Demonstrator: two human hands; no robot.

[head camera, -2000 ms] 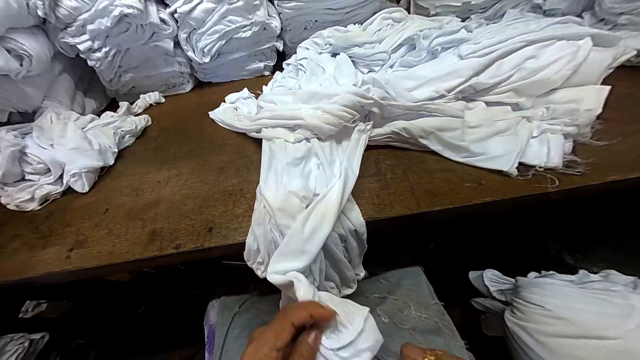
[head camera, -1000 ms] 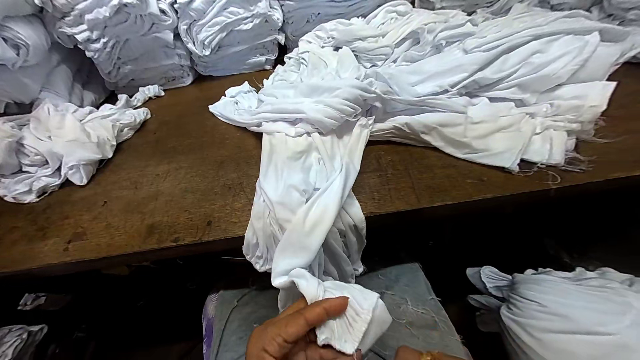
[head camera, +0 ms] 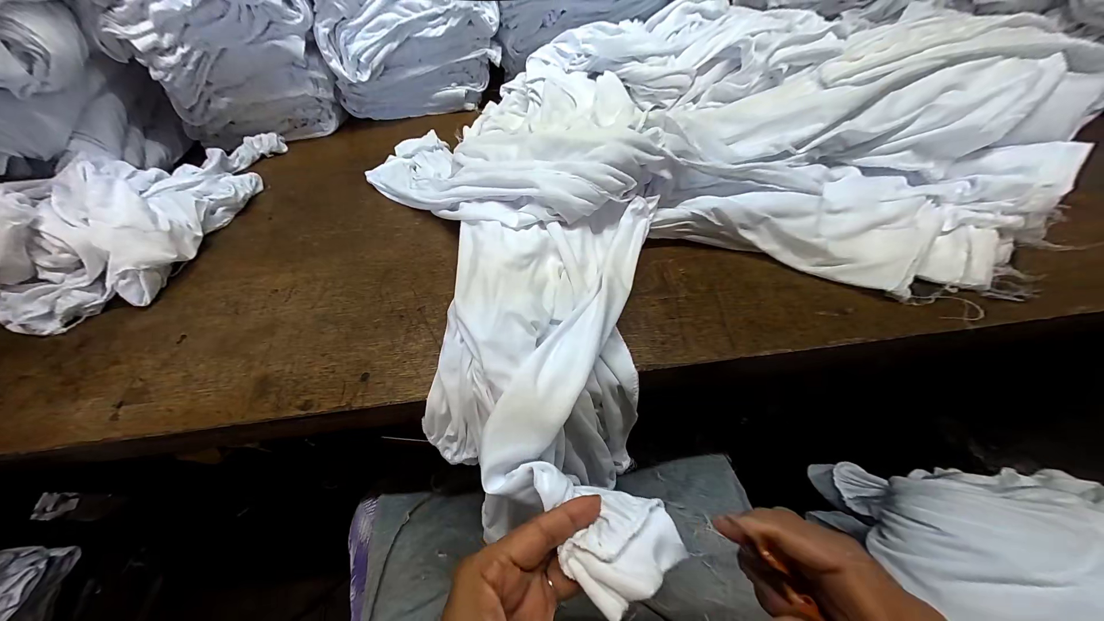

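Note:
My left hand pinches the gathered end of a white fabric piece between thumb and fingers. That piece hangs down over the table's front edge from a heap of white fabric. To the right, apart from the cloth, my right hand is curled around a small orange object, mostly hidden by the fingers; its kind cannot be told. Loose threads show along the frayed ends of the heap at the right.
Folded stacks of white fabric line the back of the wooden table. A crumpled white cloth lies at the left. Below the edge are a grey cloth-covered surface with thread scraps and a white fabric bundle at the right.
My right hand has come further into view from the bottom edge, showing the orange object. The cloth end in my left hand has shifted and is bunched differently.

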